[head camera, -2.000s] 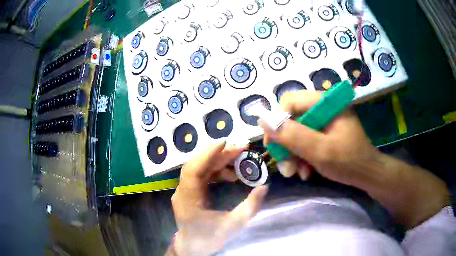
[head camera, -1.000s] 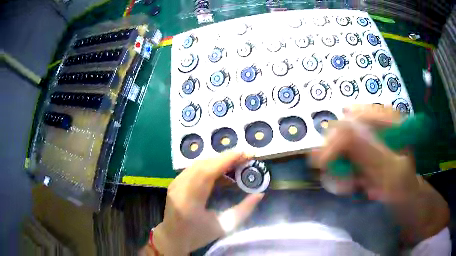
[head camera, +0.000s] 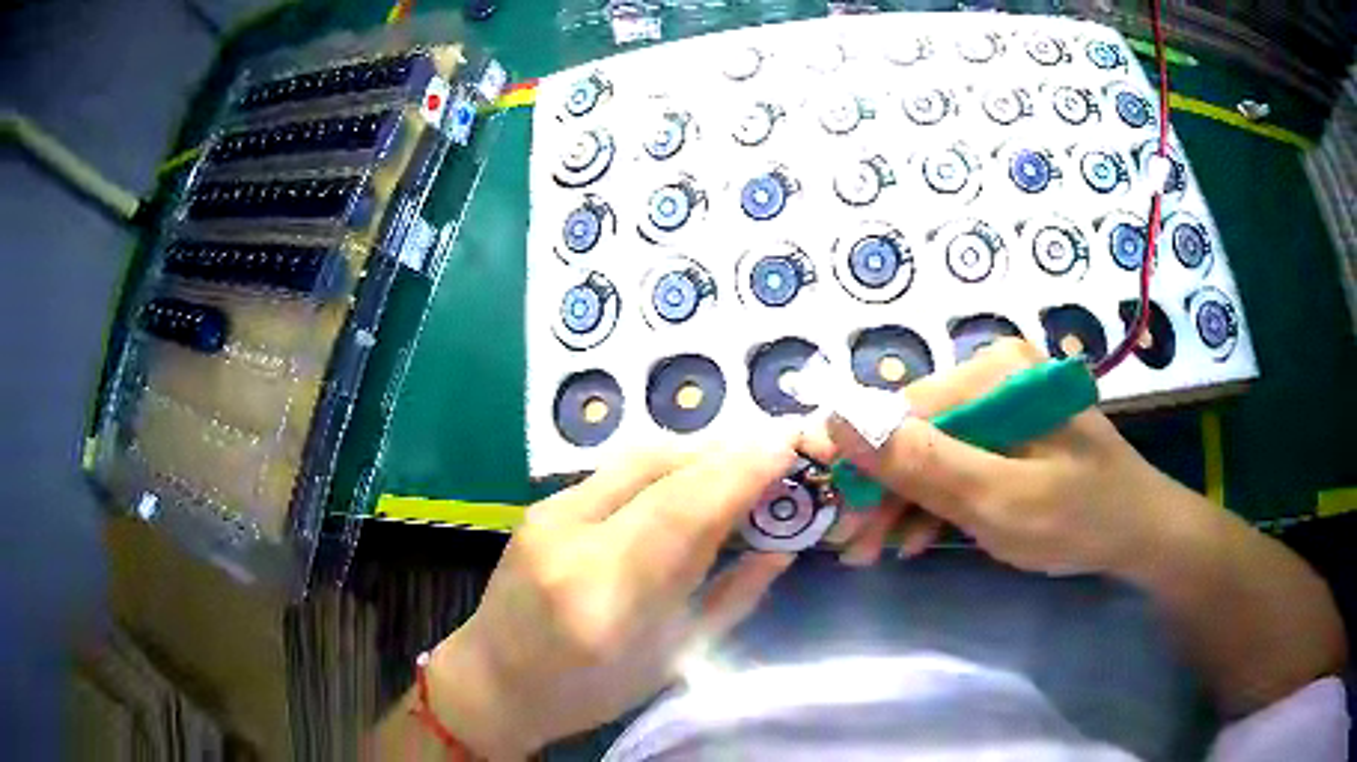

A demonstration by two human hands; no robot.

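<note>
My left hand [head camera: 618, 573] holds a round speaker driver [head camera: 786, 509] by its rim, just off the near edge of the white foam tray [head camera: 893, 432]. The driver's back, with pale rings, faces me. My right hand [head camera: 1027, 491] grips a thick green-handled probe [head camera: 1005, 424] like a pen. The probe's front end is at the driver's upper right edge; whether its tip touches a terminal is too small to tell. A red and black lead [head camera: 1150, 253] runs up from its rear end. A small white patch [head camera: 866, 410] shows at my right fingertips.
The tray's near row shows several black pockets [head camera: 685, 395]; the farther rows hold drivers [head camera: 774, 279]. A clear plastic blister tray [head camera: 223, 432] with rows of black drivers lies at left. Yellow tape [head camera: 447, 512] marks the green mat [head camera: 447, 357]. Stacked brown sheets [head camera: 320, 677] stand at lower left.
One second ago my right hand with the probe was blurred and farther right; it is now at the driver. The lead shows clearly now. My left hand still holds the driver.
</note>
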